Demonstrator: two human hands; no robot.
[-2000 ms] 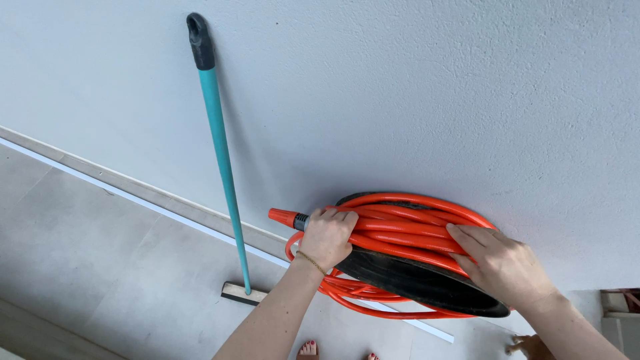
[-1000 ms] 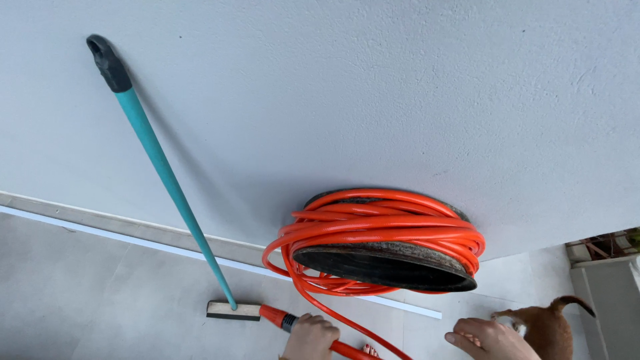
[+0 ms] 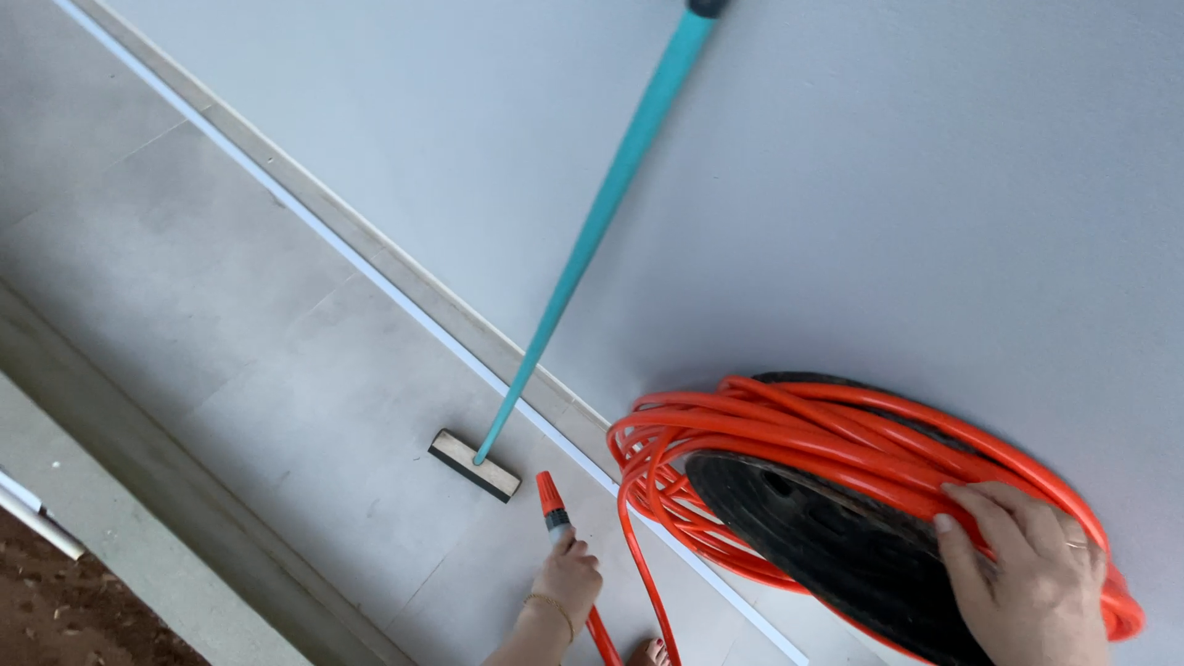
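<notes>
An orange hose (image 3: pixel 832 435) lies in loose coils around a black hose reel (image 3: pixel 795 527) against the wall, with some loops hanging off its left side. My left hand (image 3: pixel 566 578) grips the free end of the hose just behind its orange and black nozzle (image 3: pixel 549 492), which points up over the floor. My right hand (image 3: pixel 1027 564) rests on the coils at the reel's right side, its fingers curled over the hose; how firmly they hold it is hard to tell.
A floor squeegee (image 3: pixel 476 464) with a teal handle leans on the grey wall (image 3: pixel 888 185), left of the reel. A white strip (image 3: pixel 407 301) runs along the tiled floor. A raised ledge (image 3: pixel 120 546) borders soil at lower left. My foot shows at the bottom.
The nozzle, on the reel's coils two seconds ago, is now held away from them in my left hand. My right hand left the coils and is back on them. The view has turned.
</notes>
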